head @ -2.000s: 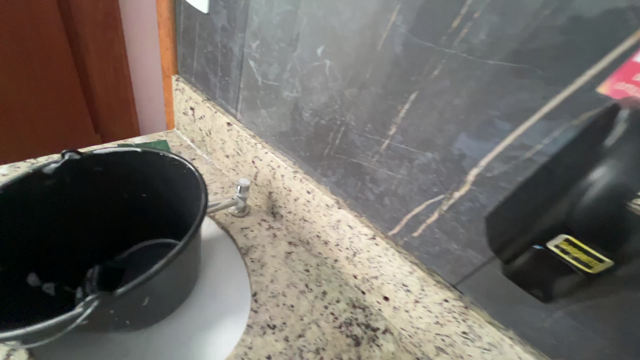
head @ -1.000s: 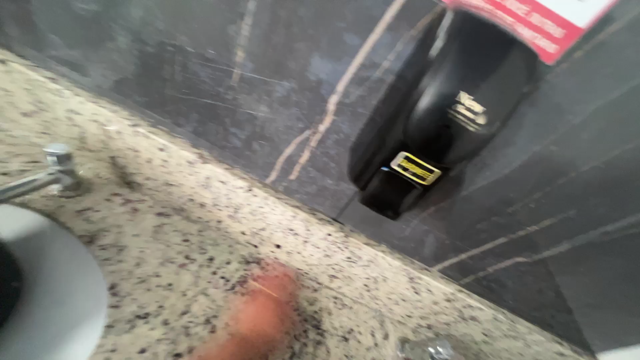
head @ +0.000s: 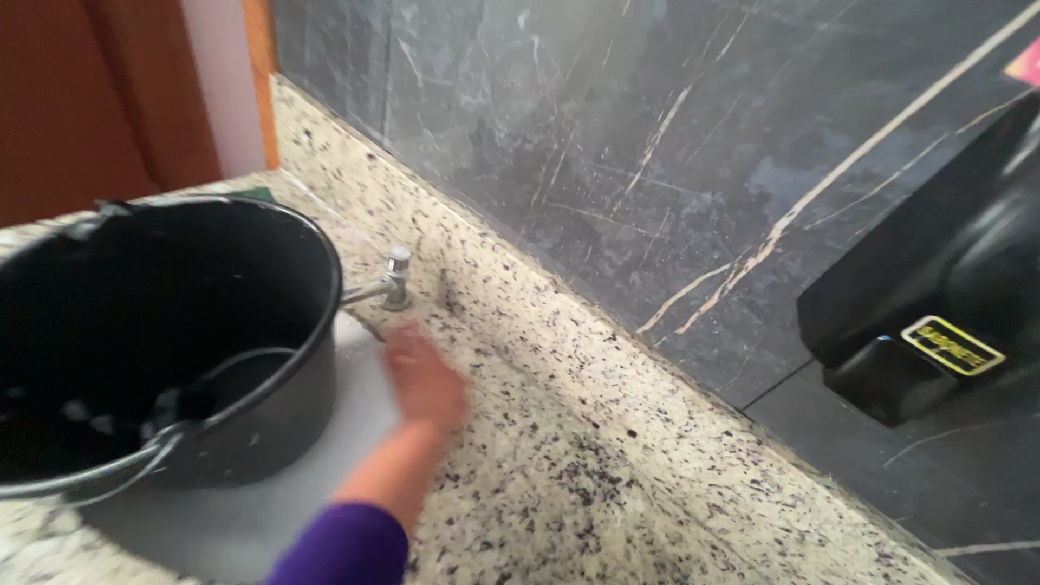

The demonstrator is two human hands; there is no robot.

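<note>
My left hand [head: 424, 378], blurred by motion, reaches over the edge of a white sink basin [head: 357, 390] and the granite counter, just below a chrome push tap [head: 396, 280]. Its fingers are too blurred to show their pose, and no held object can be made out. A purple sleeve covers the forearm. Left of the hand, a large black bucket [head: 284, 431] with a metal wire handle [head: 106, 479] stands over the basin. Inside it are pale reflections or bits that cannot be told apart. My right hand is out of view.
Speckled granite counter [head: 552, 471] with a raised backsplash runs along a dark veined tiled wall [head: 585, 146]. A black wall-mounted soap dispenser [head: 934, 268] hangs at right. Behind the bucket are a small green item [head: 256, 194] and a reddish-brown wooden door or panel [head: 97, 97].
The view swung right, then back left. One second ago my left hand was over the counter below the dispenser; now it is beside the tap and bucket. The bucket stands at the basin as before.
</note>
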